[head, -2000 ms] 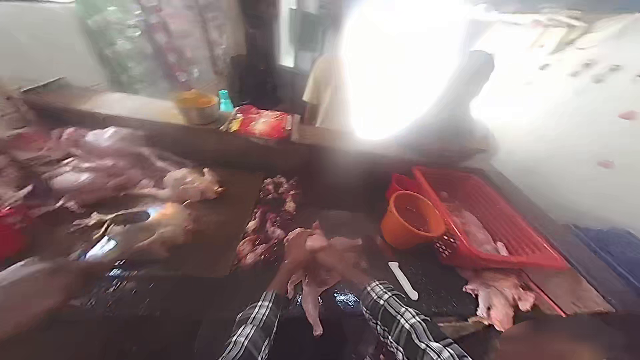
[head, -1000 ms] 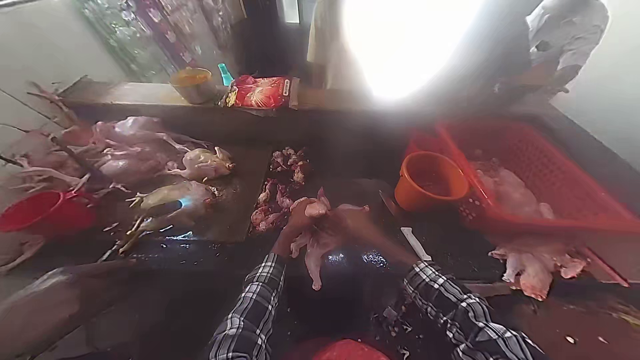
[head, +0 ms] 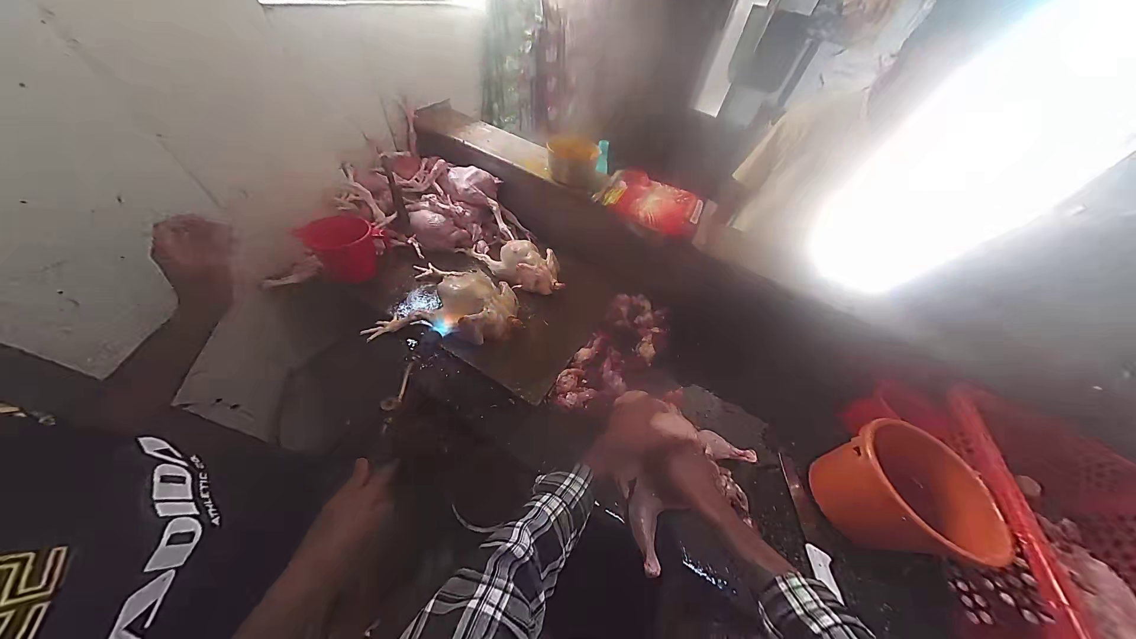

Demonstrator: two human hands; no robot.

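Both my hands are on a plucked chicken [head: 646,519] on the dark work surface at lower centre, its legs splayed. My left hand [head: 621,435] lies at the bird's upper left side, and my right hand [head: 679,457] grips close beside it; the fingers are blurred. Chicken giblets and small meat pieces [head: 612,355] lie just beyond my hands. To the right rests a knife with a white handle [head: 824,570]. Further left, a blue torch flame [head: 442,327] plays on a whole plucked chicken [head: 470,300], with another chicken [head: 525,264] beyond it.
An orange bucket [head: 910,493] and a red plastic crate [head: 1012,497] holding poultry stand at right. A red mug [head: 342,247] and heaped plucked chickens [head: 444,213] are at back left. A pot [head: 572,161] and a red packet [head: 655,206] sit on the ledge. A co-worker's arm [head: 324,559] is close at left.
The view has swung and tilted strongly to the left, bringing the co-worker's torso and arms into sight. My hands remain on the chicken.
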